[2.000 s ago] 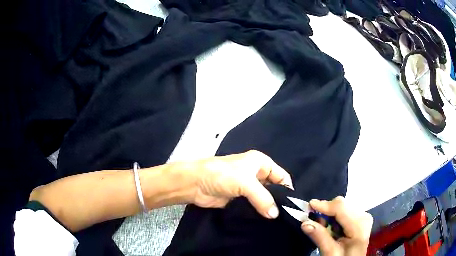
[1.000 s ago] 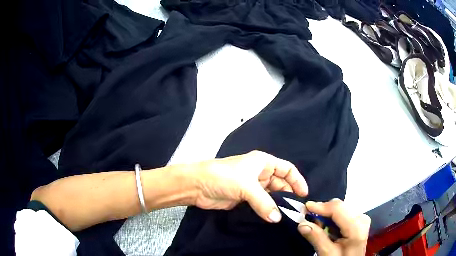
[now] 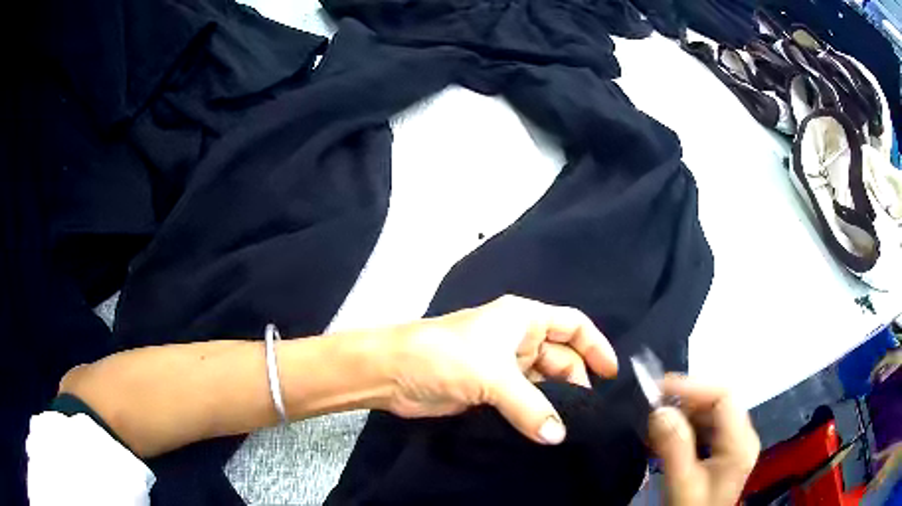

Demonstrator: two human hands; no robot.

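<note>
The black trousers [image 3: 584, 232] lie spread on the white table with two wide legs, the near leg end under my hands. My left hand [image 3: 495, 366] is at the lower middle, thumb and fingers around a fold of the black cloth at the leg end. My right hand [image 3: 702, 435] is to its right and holds the thread snips [image 3: 648, 376]. The snips are blurred, their silver blades pointing up and left, apart from my left hand. Whether the blades are open I cannot tell.
A pile of black garments [image 3: 79, 168] lies at the left. Cream looped pieces with dark edges [image 3: 836, 188] are heaped at the right of the white table [image 3: 762, 287]. A red object [image 3: 791, 463] is below the table edge. A purple and blue patch shows at the far right edge.
My right hand and the snips have moved right, away from my left hand. The blades were spread at the cloth before. My left hand has shifted slightly right with the cloth.
</note>
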